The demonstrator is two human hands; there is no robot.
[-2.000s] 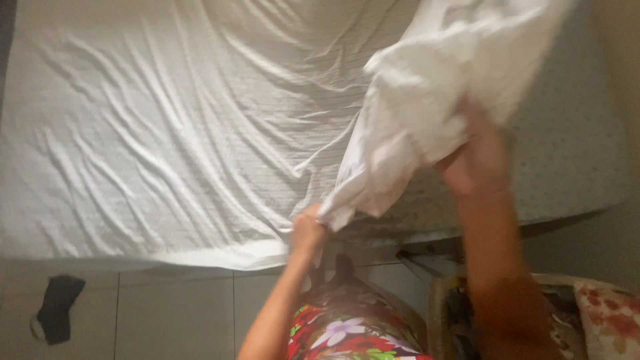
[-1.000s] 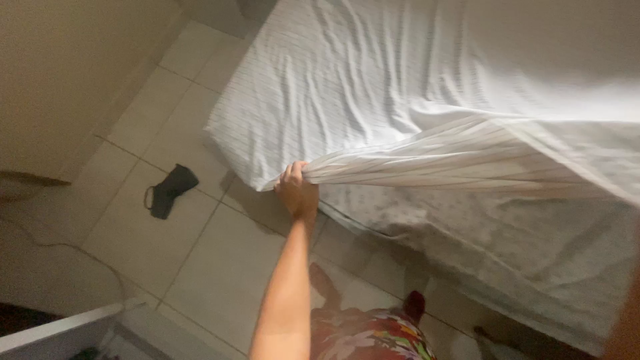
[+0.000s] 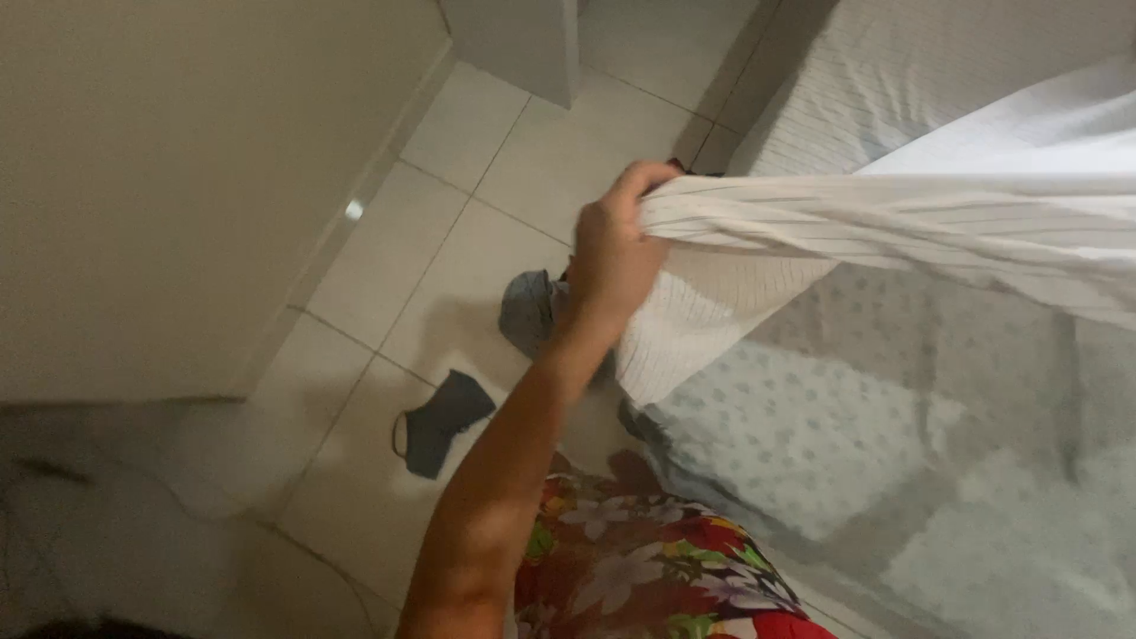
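Note:
My left hand (image 3: 621, 240) grips the gathered edge of a white striped bed sheet (image 3: 852, 209) and holds it raised above the corner of the bed. From the hand the sheet stretches taut to the right edge of the view. Part of it still covers the far side of the bed and hangs in a point at the near corner. Below the lifted cloth lies a bare mattress (image 3: 799, 435) with a small bluish pattern. My right hand is out of view.
A dark cloth face mask (image 3: 444, 424) lies on the tiled floor (image 3: 355, 515). Near my wrist is a grey cloth item (image 3: 526, 312), partly hidden. A wall (image 3: 195, 195) stands at the left, and a pale panel (image 3: 524, 44) at the top. A thin cable (image 3: 311, 564) crosses the floor.
My left hand has lifted the sheet's edge off the bed corner, baring more of the mattress. My right hand, on the white cloth two seconds ago, has left the view. The view has swung left.

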